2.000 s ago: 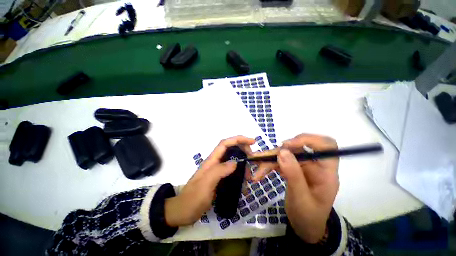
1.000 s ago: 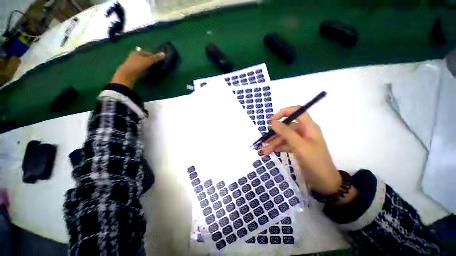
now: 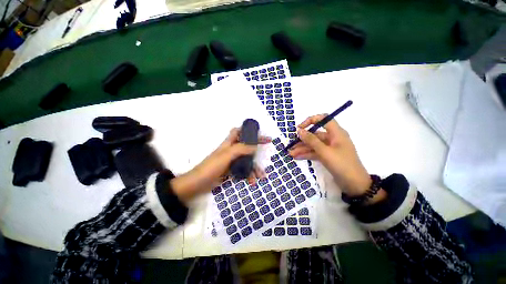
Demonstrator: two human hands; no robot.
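Observation:
My left hand (image 3: 230, 155) holds a black oblong housing (image 3: 248, 138) above the label sheets, with one end pointing away from me. My right hand (image 3: 328, 145) holds slim black tweezers (image 3: 331, 116) like a pen. Their tip points down and left at the label sheet (image 3: 261, 202), by the upper edge of its rows of dark labels. The sheet's upper left part is blank. More label sheets (image 3: 276, 100) show beneath and beyond it. The housing and left hand hide part of the sheet.
Housings lie singly on the green belt (image 3: 161, 52). Paired black pieces (image 3: 91, 160) and flat oblong black pieces (image 3: 125, 130) lie at left on the white bench (image 3: 383, 127). A crumpled white sheet (image 3: 480, 144) is at far right. Another bench (image 3: 91, 28) stands beyond the belt.
My left hand has come back from the belt to the sheets with a housing in it. My right hand still holds the tweezers near the same spot. Another housing now shows on the belt at left.

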